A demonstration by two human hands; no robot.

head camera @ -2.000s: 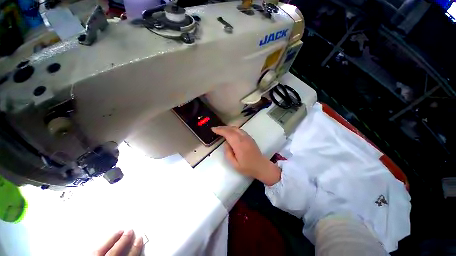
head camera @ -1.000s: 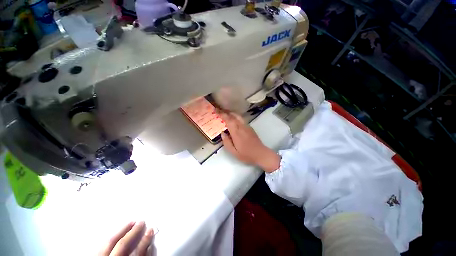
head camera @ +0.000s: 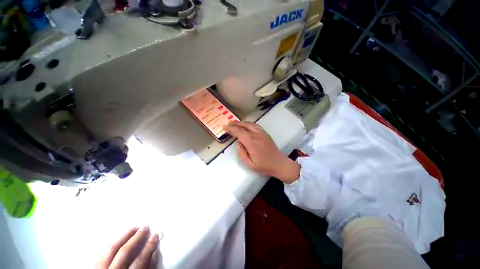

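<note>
A smartphone (head camera: 208, 111) with a lit orange-red and white screen lies under the machine arm. My right hand (head camera: 259, 149) touches the lower end of its screen with a fingertip and holds nothing. My left hand (head camera: 132, 251) rests on the white fabric piece (head camera: 173, 210) at the bottom edge, partly cut off, fingers close together. The fabric lies under the needle and presser foot area (head camera: 108, 160), washed out by the lamp. A small dark motif (head camera: 81, 192) shows near the foot.
The sewing machine (head camera: 210, 52) spans the top. Black-handled scissors (head camera: 305, 86) lie at the table's right end. A pile of white pieces (head camera: 376, 157) with a dark motif lies right, over a red crate rim (head camera: 429, 165). A lime tag (head camera: 17, 195) hangs left.
The phone screen went from dark with red to lit orange-red. My right hand first reached over the screen's side and now touches its lower end. My left hand stays on the fabric. The view has shifted slightly.
</note>
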